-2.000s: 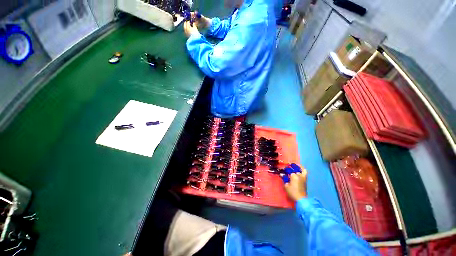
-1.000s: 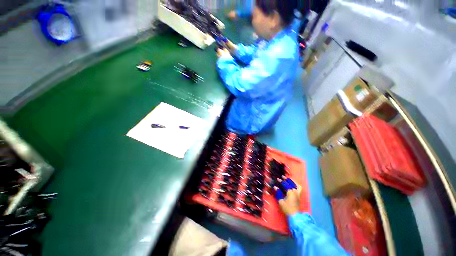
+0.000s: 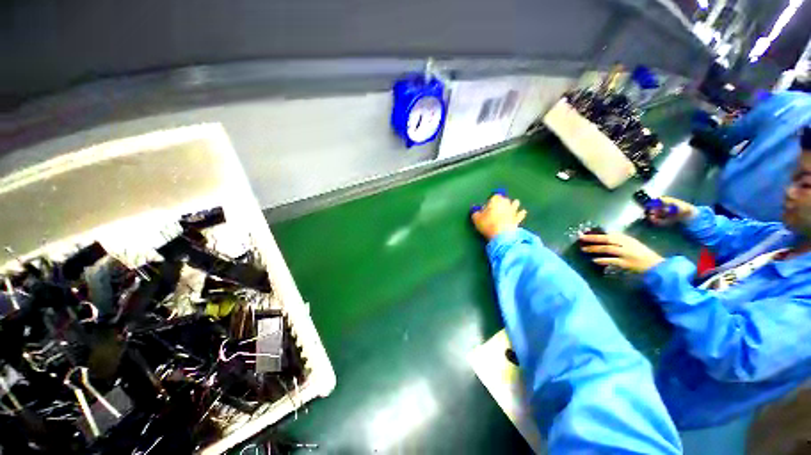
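Note:
My right hand (image 3: 500, 216), with blue wraps on the fingers, reaches across the green bench and is palm down on or just over its top. Its fingertips point away from me, and what is under them is hidden. The round piece seen on the bench earlier is not visible now. My left hand is out of the picture. A large white bin (image 3: 318, 384) at the left holds a tangled heap of black binder clips (image 3: 107, 355) with wire handles. My sleeve partly covers a white paper sheet (image 3: 500, 364); a small dark item shows at its edge.
The green bench top (image 3: 400, 320) runs to the back right, along a low grey wall with a blue clock (image 3: 420, 111). A second white bin (image 3: 591, 142) of clips stands farther back. Another person's hand (image 3: 622, 251) rests by loose clips at the right; a further person is behind.
The view has swung left and up, from the red tray to the bench and wall. My right hand has left the tray and now reaches over the bench. The other person's hand has moved to the loose clips.

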